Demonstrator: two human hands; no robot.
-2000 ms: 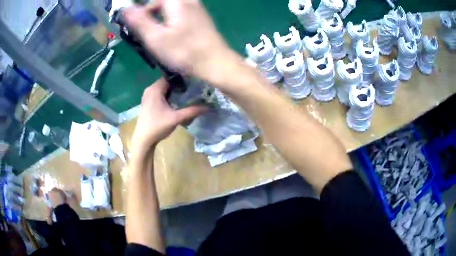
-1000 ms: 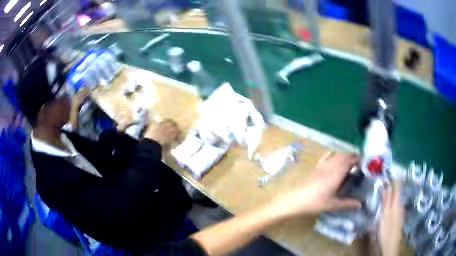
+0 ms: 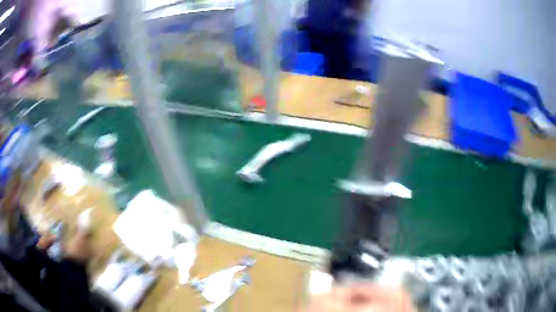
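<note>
The black tool head point(image 3: 363, 234) hangs on a grey post above the bench's near edge. One hand point(image 3: 359, 298) shows blurred at the bottom edge, just below the tool head, and is cut off by the frame. I cannot tell which of my hands it is or whether it holds anything. My other hand is not visible. Many ribbed white-grey sleeves point(image 3: 457, 286) stand to the right of the tool head, blurred. A small white piece with grey ends point(image 3: 222, 285) lies on the tan bench left of the hand.
A green conveyor belt point(image 3: 305, 201) crosses behind the bench, with a long pale handle point(image 3: 274, 155) on it. A grey metal post point(image 3: 155, 131) rises at left. A crumpled white bag point(image 3: 149, 225) and paired white tubes point(image 3: 125, 283) lie left. A person's hand point(image 3: 76, 244) is far left. A blue bin point(image 3: 481, 116) stands beyond.
The view has swung up and right, showing more of the belt and far bench. The two forearms seen before have dropped out; only part of one hand remains at the bottom.
</note>
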